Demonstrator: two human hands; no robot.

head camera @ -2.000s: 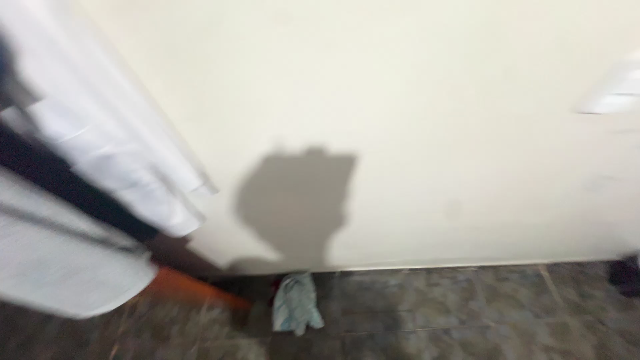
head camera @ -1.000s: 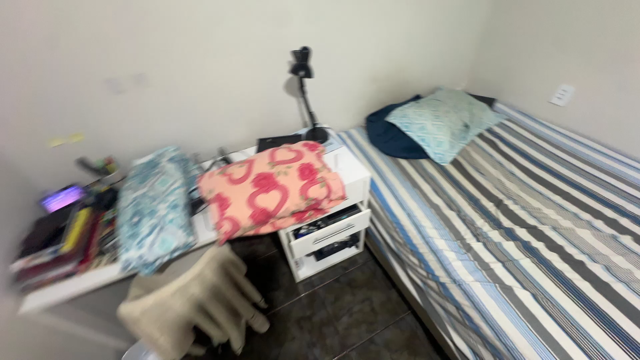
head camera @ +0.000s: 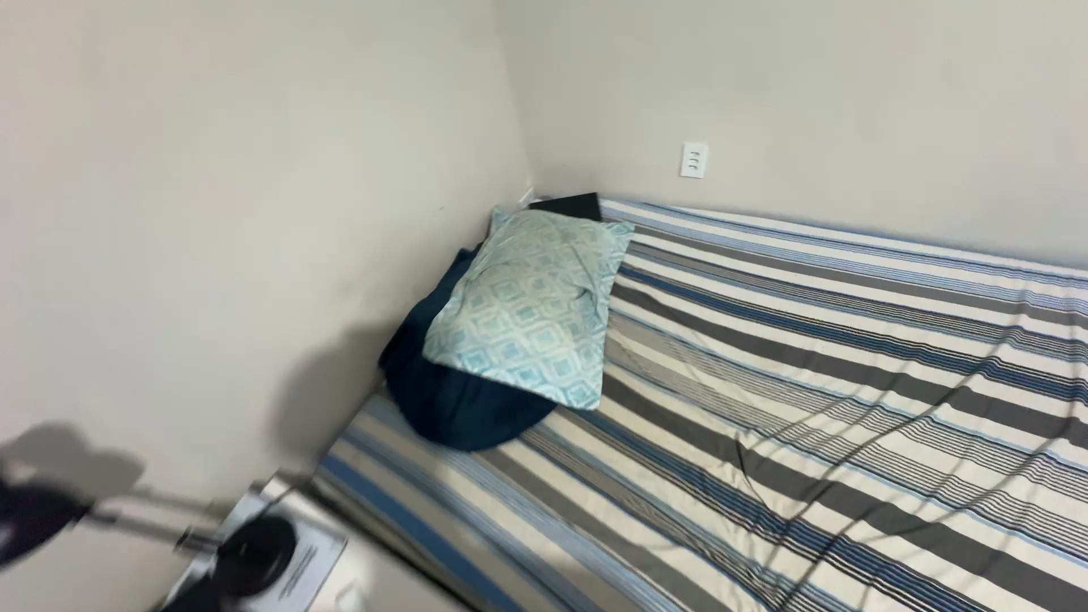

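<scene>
Neither my left hand nor my right hand shows in the head view. A pillow in a light blue, diamond-patterned case [head camera: 535, 306] lies at the corner of the bed, partly over a dark blue cloth or cushion [head camera: 459, 408]. Behind the pillow, a flat black object [head camera: 571, 206] is partly hidden. A striped sheet in white, grey and blue [head camera: 765, 382] covers the bed, with creases toward the right.
At the lower left, a black desk lamp [head camera: 255, 552] stands on a white surface beside the bed, blurred, with a printed sheet or booklet [head camera: 314, 565] under it. A white wall socket [head camera: 694, 160] is above the bed; two walls meet behind the pillow.
The view has swung from a wall and tiled floor, past a desk with folded cloths, to the bed. No hand shows in any frame.
</scene>
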